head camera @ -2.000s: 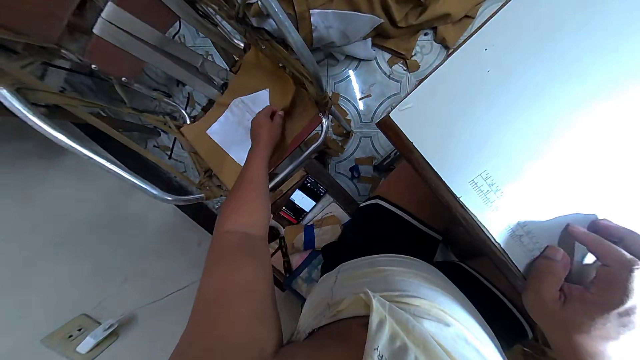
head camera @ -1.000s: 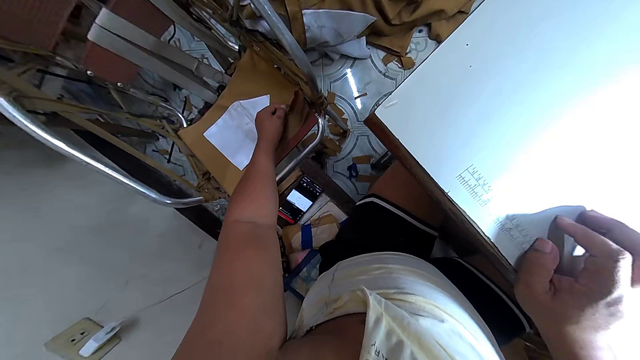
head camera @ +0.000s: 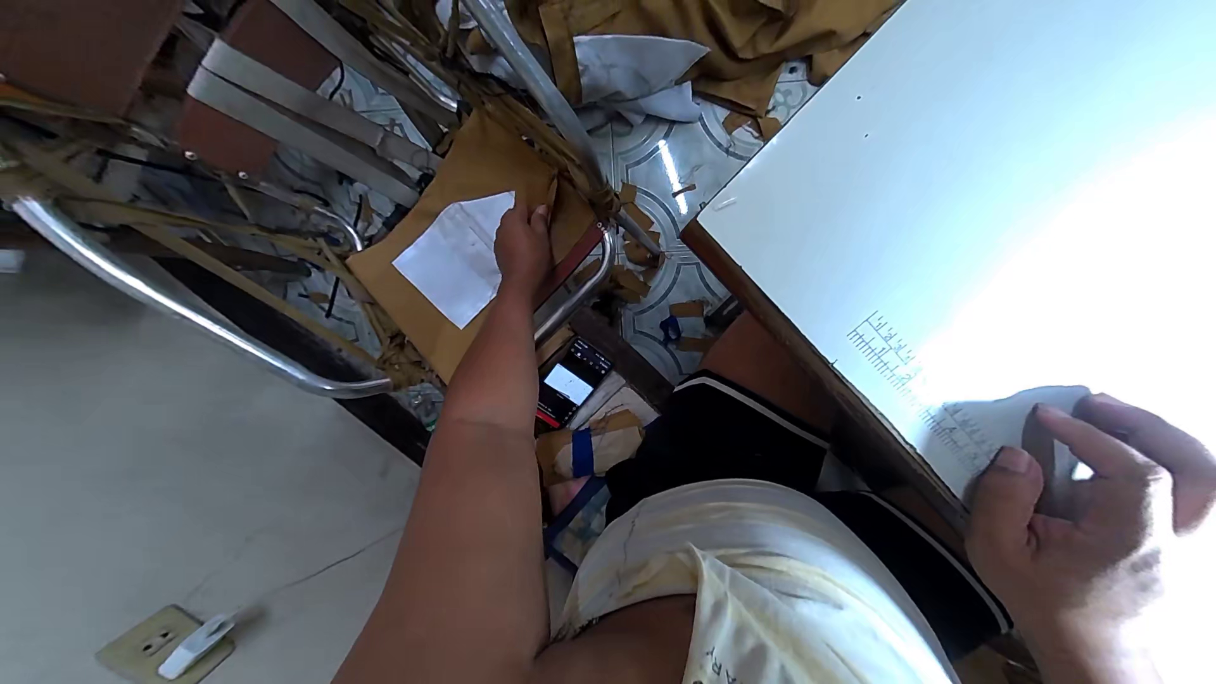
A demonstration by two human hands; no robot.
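My left hand (head camera: 524,242) is closed at a fold of brown fabric (head camera: 427,337), which lies over a metal-framed chair seat. A white piece with a pointed end (head camera: 451,266), paper or cloth, lies flat on the brown fabric, its right edge beside my fingers. My right hand (head camera: 1092,494) rests at the near edge of a white tabletop (head camera: 912,190), thumb and fingers curled and apart. I make out nothing held in it, though glare and shadow blur the gap. Ruler-like pencil marks (head camera: 888,351) run along the tabletop beside the hand.
Chrome chair tubing (head camera: 190,318) curves around the seat on the left. Brown and white cloth (head camera: 646,71) is heaped on the tiled floor (head camera: 674,171), among scraps. A phone (head camera: 573,380) with a lit screen lies below the seat. A wall outlet (head camera: 166,646) holds a white plug.
Relative to the chair seat, my left hand has shifted slightly to the right and up, along the brown fabric. My right hand stays curled on the tabletop.
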